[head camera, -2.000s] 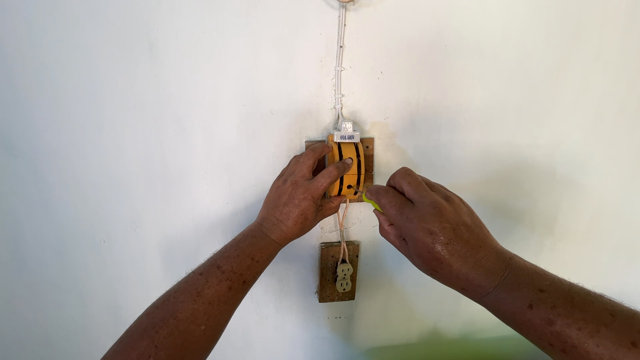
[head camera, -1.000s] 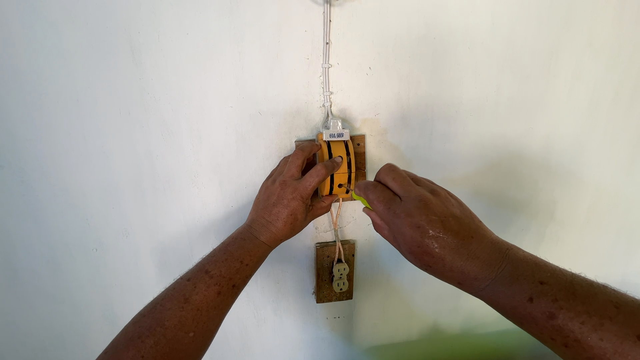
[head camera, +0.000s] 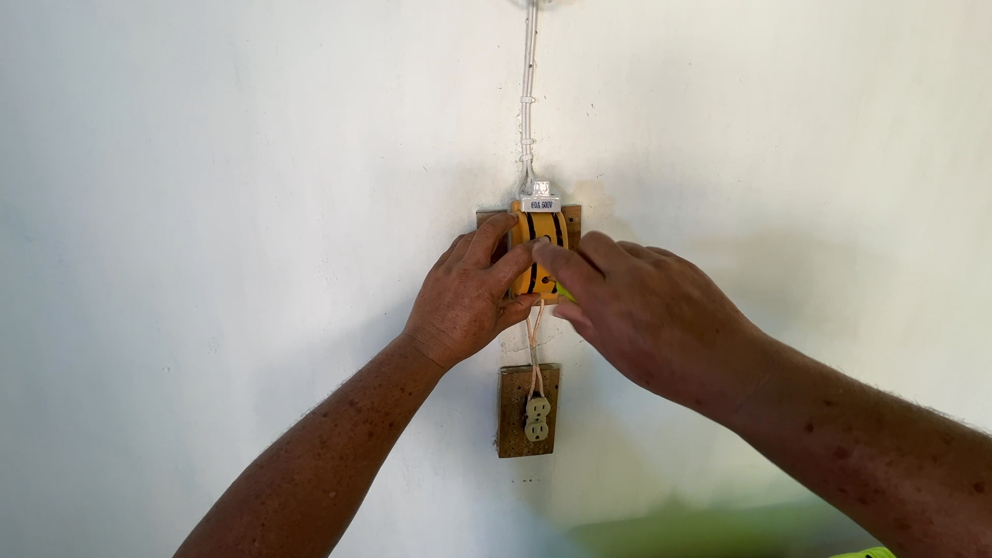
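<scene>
A yellow knife-switch cover with black slots (head camera: 521, 271) sits on a wooden backing board (head camera: 574, 221) fixed to the wall. At its top is a white switch handle (head camera: 541, 204) bearing a rating. My left hand (head camera: 473, 291) grips the cover from the left, with fingers at its upper and lower edges and one across its front. Just right of the cover, my right hand (head camera: 659, 318) is closed around a tool with a yellow-green handle (head camera: 566, 293), mostly hidden by the fingers. The tool's tip is near the lower screw hole (head camera: 545, 280).
White cables (head camera: 529, 77) clipped to the wall run down to the switch. From its lower end, two thin wires (head camera: 535, 341) lead to a double outlet (head camera: 537, 419) on a second wooden board (head camera: 508, 434). A blurred green patch (head camera: 713, 531) shows low on the right.
My right hand has moved from beside the cover's lower right to partly over its right edge. My left hand keeps its hold on the cover.
</scene>
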